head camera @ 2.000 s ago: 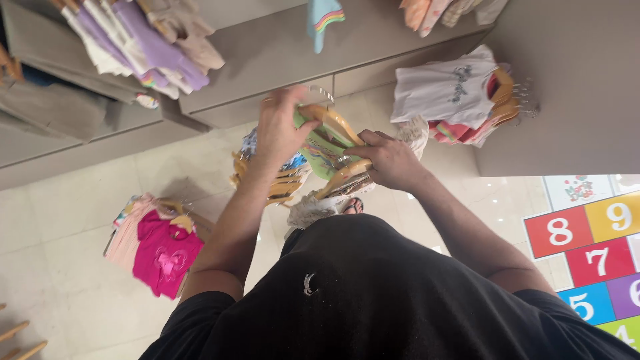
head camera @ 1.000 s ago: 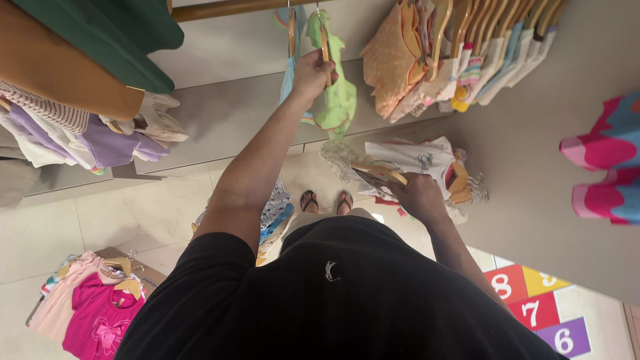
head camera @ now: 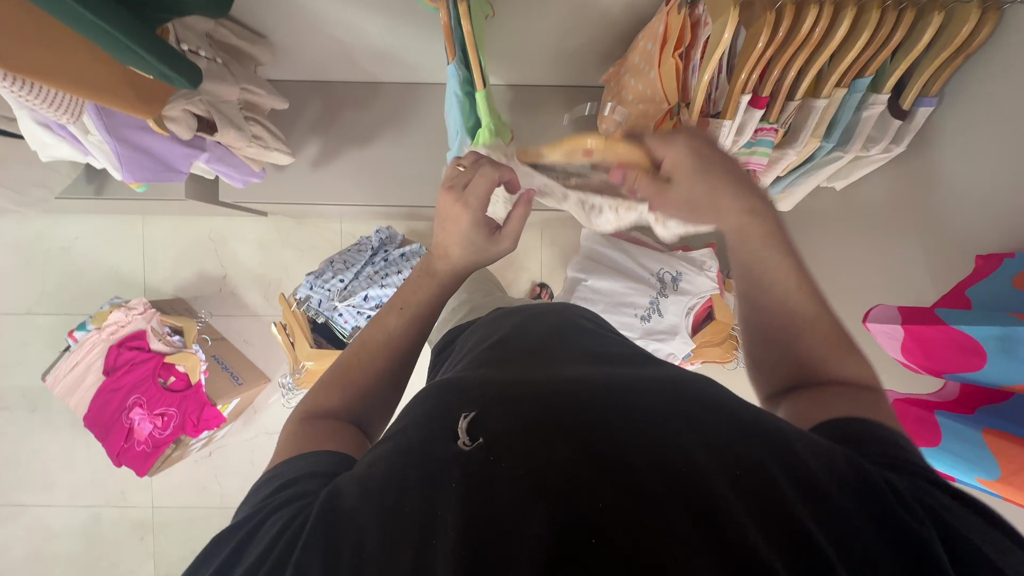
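My right hand grips wooden clothes hangers, blurred by motion, from which a cream patterned garment hangs. At the garment's left end is my left hand, thumb and forefinger curved with a gap between their tips; whether its other fingers pinch the cloth is unclear. Just above it, a light green garment and a light blue garment hang side by side on wooden hangers. A white printed T-shirt on hangers lies below my right hand.
Hanging clothes on wooden hangers fill the upper right. Lilac garments hang at upper left. On the floor, a cardboard box carries a magenta top, beside folded blue patterned clothes. Colourful fabric stands at the right.
The green garment, gripped by my left hand at the rack a second ago, now hangs there released. My left hand has come down toward the cream garment, and my right hand has risen with its hangers.
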